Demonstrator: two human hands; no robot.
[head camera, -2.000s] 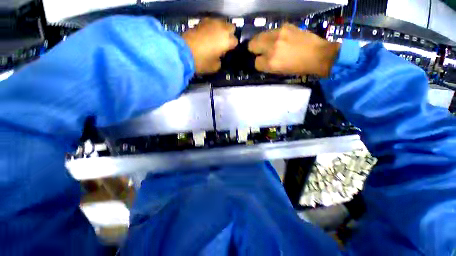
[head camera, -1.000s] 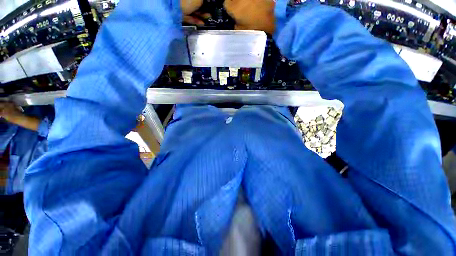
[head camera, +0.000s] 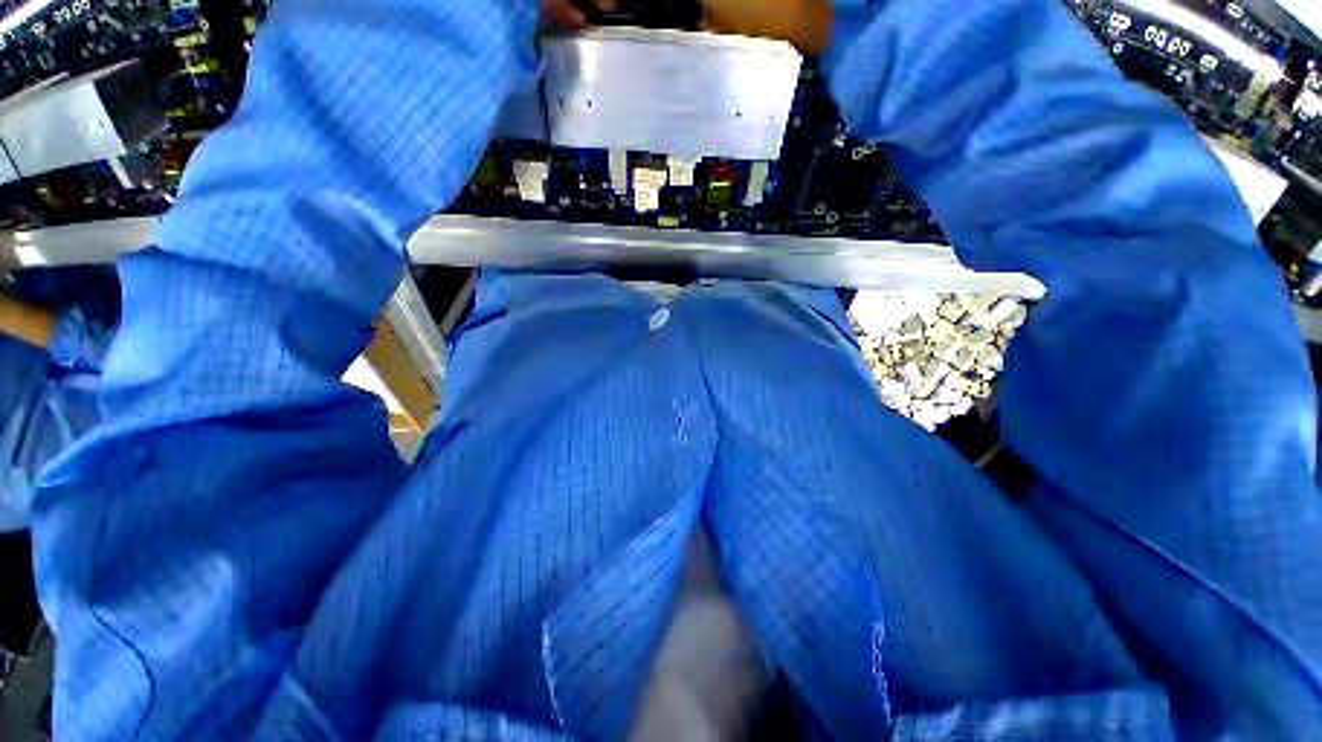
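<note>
The black circuit board (head camera: 855, 181) lies across the top centre behind the silver rail. A silver heatsink block (head camera: 671, 94) stands on it, with small white block components (head camera: 648, 186) along its front edge. My left hand (head camera: 563, 15) is at the top edge behind the heatsink, mostly cut off. My right hand (head camera: 771, 19) is also at the top edge, with only its wrist side showing. The fingers of both hands are out of the picture, so anything they hold is hidden.
The conveyor rail (head camera: 696, 254) runs along the board's front. A heap of small cream parts (head camera: 940, 348) lies below right. A cardboard tray (head camera: 395, 370) shows at lower left. More boards with heatsinks (head camera: 65, 128) stand to either side. Another person's arm (head camera: 26, 322) is at far left.
The view has tipped downward, so both hands have moved up from full view to the top edge. The board and heatsink sit higher in the picture, and the other person's arm has come into view.
</note>
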